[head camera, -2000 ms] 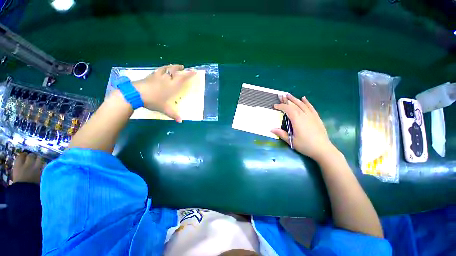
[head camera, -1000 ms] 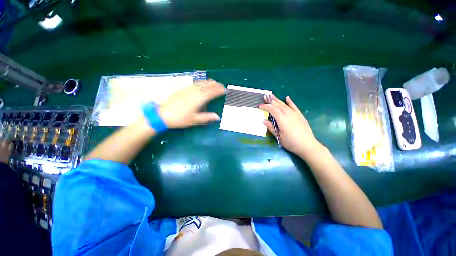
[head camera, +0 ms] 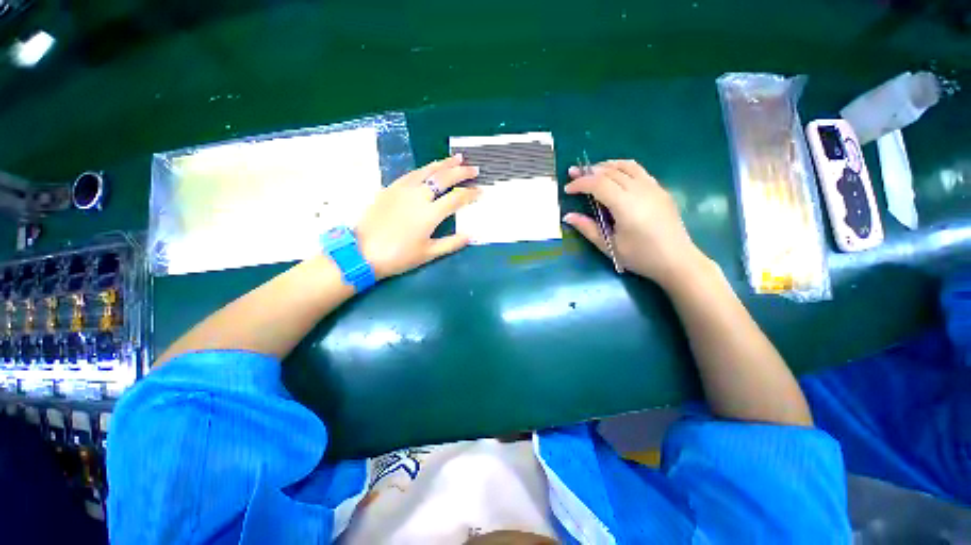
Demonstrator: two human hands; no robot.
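Note:
The adhesive strip sheet (head camera: pixel 509 211) lies flat on the green bench, white with dark stripes across its far part. My left hand (head camera: pixel 413 220) rests at the sheet's left edge, fingers apart, its fingertips on the striped part and the left side. My right hand (head camera: pixel 639 218) is just right of the sheet, holding slim tweezers (head camera: pixel 599 208) between thumb and fingers, tips pointing away from me. The pale adhesive sheet (head camera: pixel 266 200) lies in its clear bag at the left, partly beside my left wrist.
A blister tray (head camera: pixel 69 314) of black and orange parts is at the far left, with a round ring part (head camera: pixel 88 192) near it. At the right are a long clear bag (head camera: pixel 783 192), a phone (head camera: pixel 846 186) and a translucent bottle (head camera: pixel 892 106). Another person's blue sleeve (head camera: pixel 905 394) shows at the right.
My left hand has moved right from over the pale sheet onto the striped sheet's left edge. My right hand has come off the sheet's right edge, with the tweezers now in clearer view.

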